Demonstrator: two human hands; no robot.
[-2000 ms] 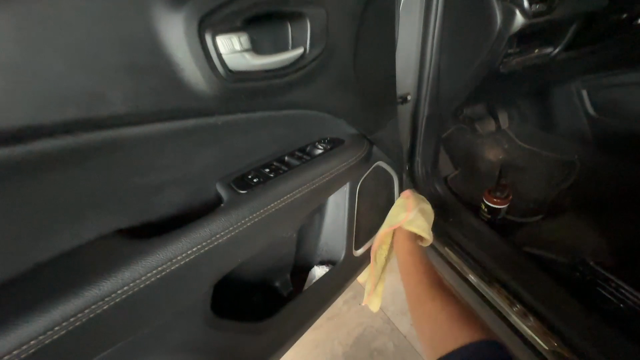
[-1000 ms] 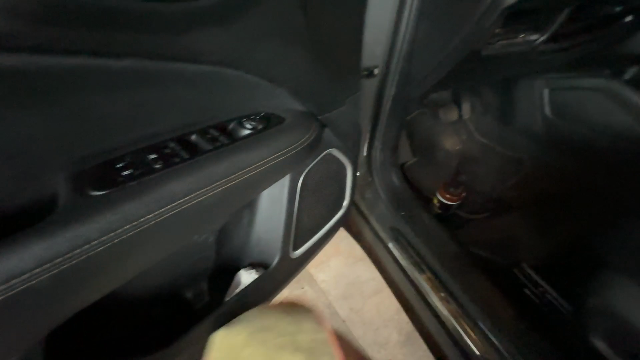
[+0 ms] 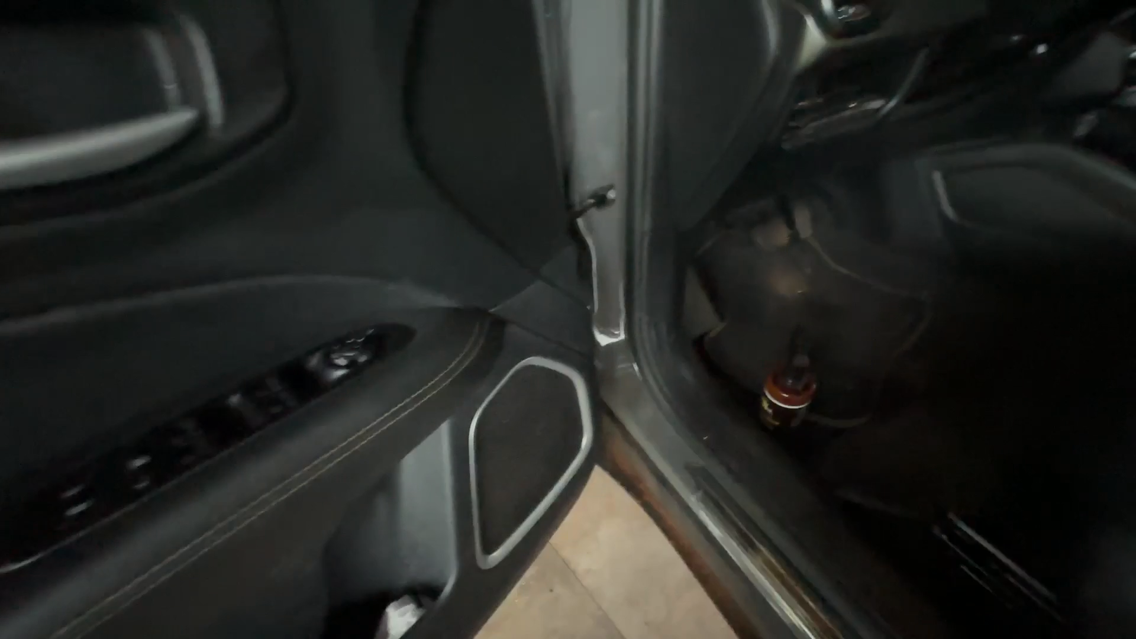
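Observation:
Neither of my hands shows in the head view now, and the yellow cloth is out of sight too. An open car door's inner panel [image 3: 337, 240] fills the left side. It carries a window switch panel [image 3: 266, 390], a stitched armrest [image 3: 355, 439] and, lower down, a speaker grille [image 3: 531, 461] with a silver rim. The inner door handle [image 3: 98, 146] is at the upper left, cut off by the frame edge. A brown-red bottle [image 3: 788, 393] with a label stands in the dark footwell.
The door sill [image 3: 737, 541] runs down to the lower right. Floor tiles [image 3: 603, 550] show between door and sill. A door check strap [image 3: 596, 202] spans the hinge gap. Something whitish [image 3: 406, 614] lies in the door pocket. Pedals [image 3: 785, 229] are faintly visible in the footwell.
Two seconds ago a hand held a yellow cloth by the speaker grille; one second ago a blurred yellowish shape was at the bottom edge. Both have left the view.

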